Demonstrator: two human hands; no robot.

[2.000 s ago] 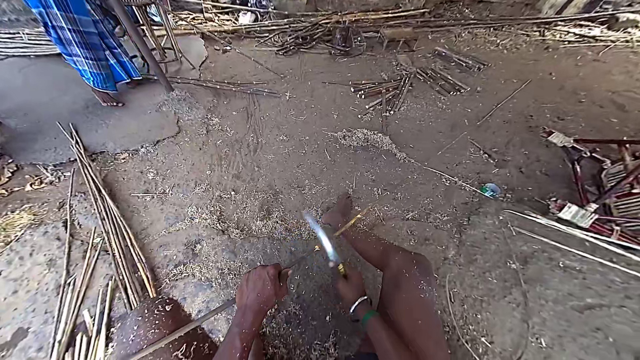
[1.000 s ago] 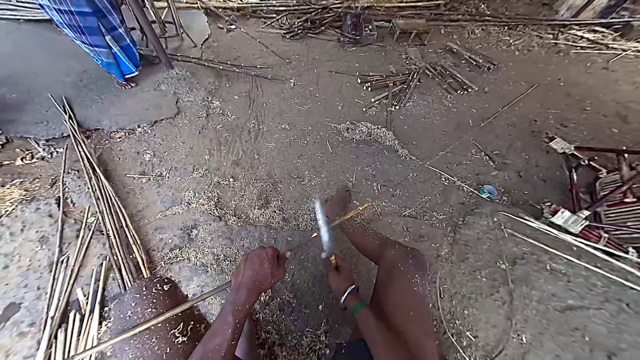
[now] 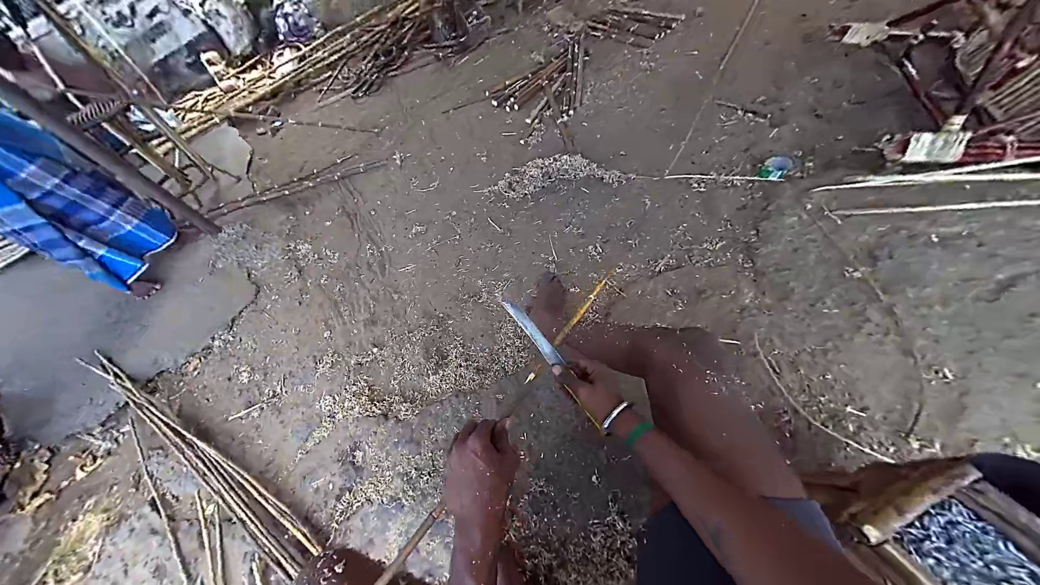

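My left hand [image 3: 481,459] is closed around a long thin cane stick [image 3: 416,536], which slants from the lower left up past my bare foot. Its far part [image 3: 585,309] is yellow. In my right hand [image 3: 591,388], wearing a white bangle and a green band, is a knife; its blade [image 3: 532,331] lies over the stick and points up and left. A thin yellow strip hangs by the right hand. My foot [image 3: 549,296] rests on the ground close to the stick.
Long sticks [image 3: 211,479] lie at lower left, with more bundles [image 3: 544,85] at the top. A person in blue checked cloth [image 3: 81,203] stands upper left. Red-framed cane pieces [image 3: 934,146] lie upper right. Shavings [image 3: 422,366] cover the ground. A wood-edged container [image 3: 918,500] is at lower right.
The view has shifted and tilted, bringing the wood-edged container into sight. The blade, nearly upright one second ago, now leans up and left. Both hands keep their hold.
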